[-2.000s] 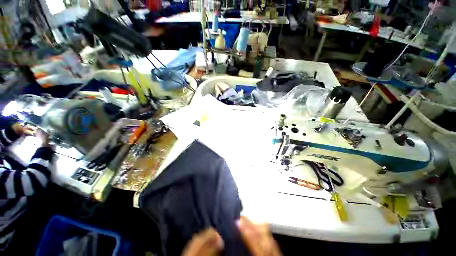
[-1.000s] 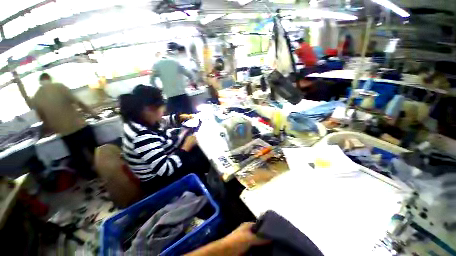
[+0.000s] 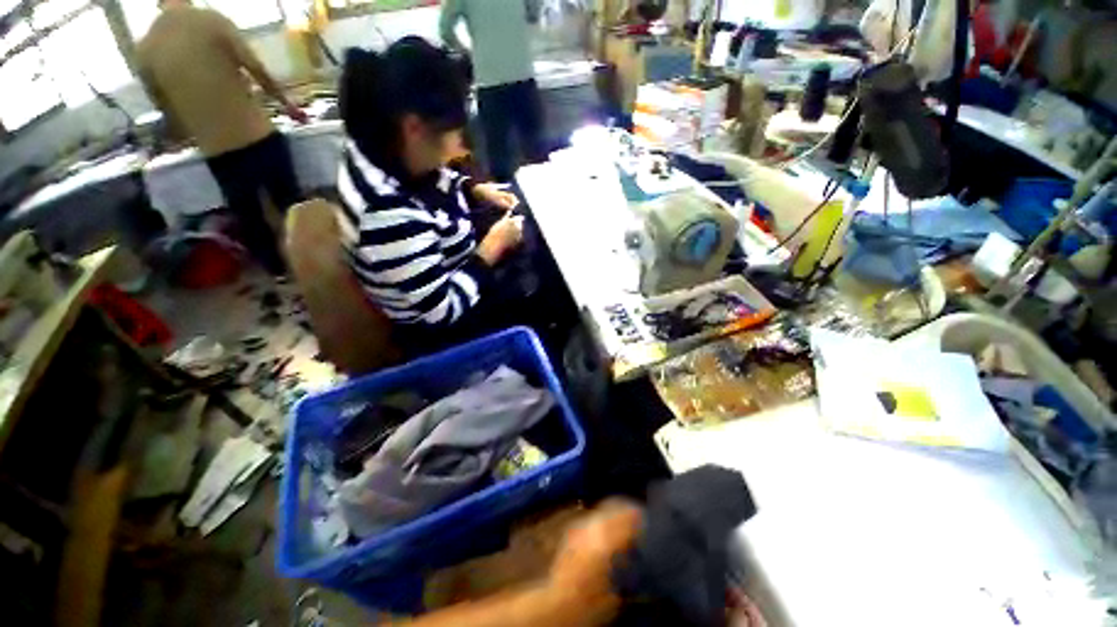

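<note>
A dark garment piece (image 3: 688,533) hangs bunched over the left front edge of the white table (image 3: 882,527). My left hand (image 3: 594,557), blurred, is closed on its left side. My right hand (image 3: 744,609) shows only as a small patch at the bottom edge, against the cloth's lower right side; its grip cannot be made out. The blue plastic basket (image 3: 423,496) stands on the floor to the left of my left hand, with grey cut pieces (image 3: 441,453) inside.
A person in a striped top (image 3: 410,245) sits at a neighbouring sewing machine (image 3: 686,239). A cluttered tray (image 3: 710,306) and paper sheets (image 3: 906,386) lie beyond my table's near left corner. Scraps litter the floor at left. Two more people stand at the back.
The view has turned left, away from my machine, and the basket now shows whole. My left hand still holds the dark cloth, now more bunched. A bit of my right hand has come back into view.
</note>
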